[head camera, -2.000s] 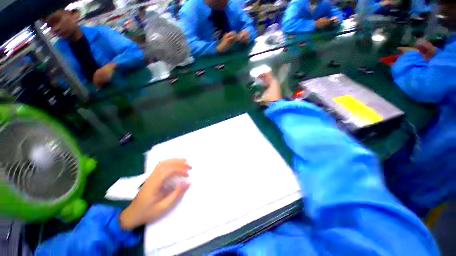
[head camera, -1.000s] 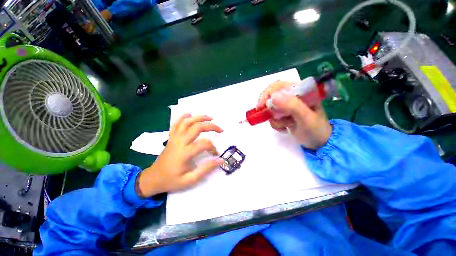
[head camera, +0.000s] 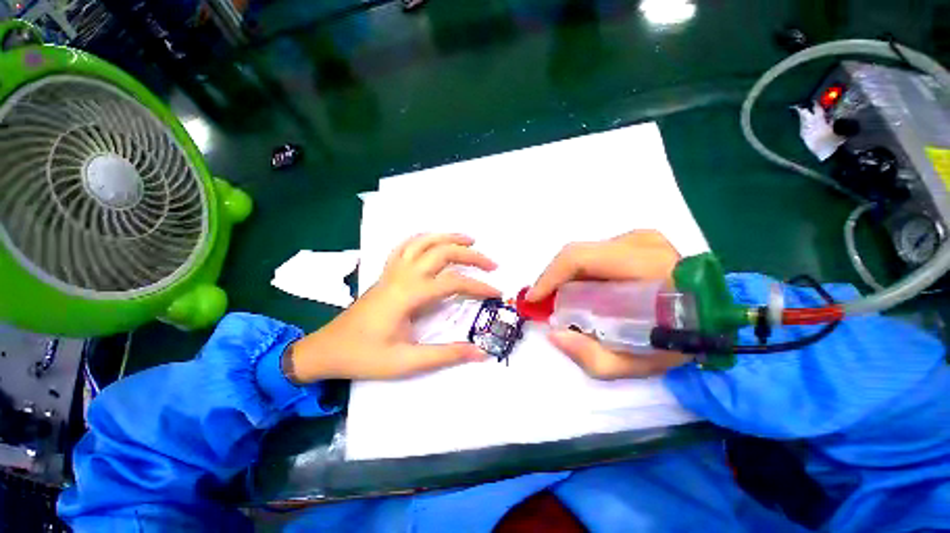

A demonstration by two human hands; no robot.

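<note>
My left hand [head camera: 401, 312] lies over the white paper sheets [head camera: 438, 416] and holds a small black-framed electronic unit [head camera: 496, 328] between thumb and fingertips. My right hand [head camera: 615, 302] holds the dispensing syringe [head camera: 620, 312] nearly level; its clear barrel shows pinkish-red parts. Its red hub [head camera: 535, 305] points left, with the tip at the unit's upper right edge; whether it touches cannot be told. The green cap [head camera: 706, 310] closes the barrel's rear, with a red hose connector [head camera: 813, 314] behind it.
A green fan [head camera: 109, 182] stands at left. A paper scrap [head camera: 316, 275] lies beside the sheets. A small black unit [head camera: 285, 156] lies on the green surface. The grey controller box [head camera: 896, 115], with a lit red switch and gauge, is at right. The pale air hose [head camera: 766, 141] loops beside it.
My right hand has brought the syringe down and its tip to the unit. My left fingers have closed on the unit. The view has shifted slightly.
</note>
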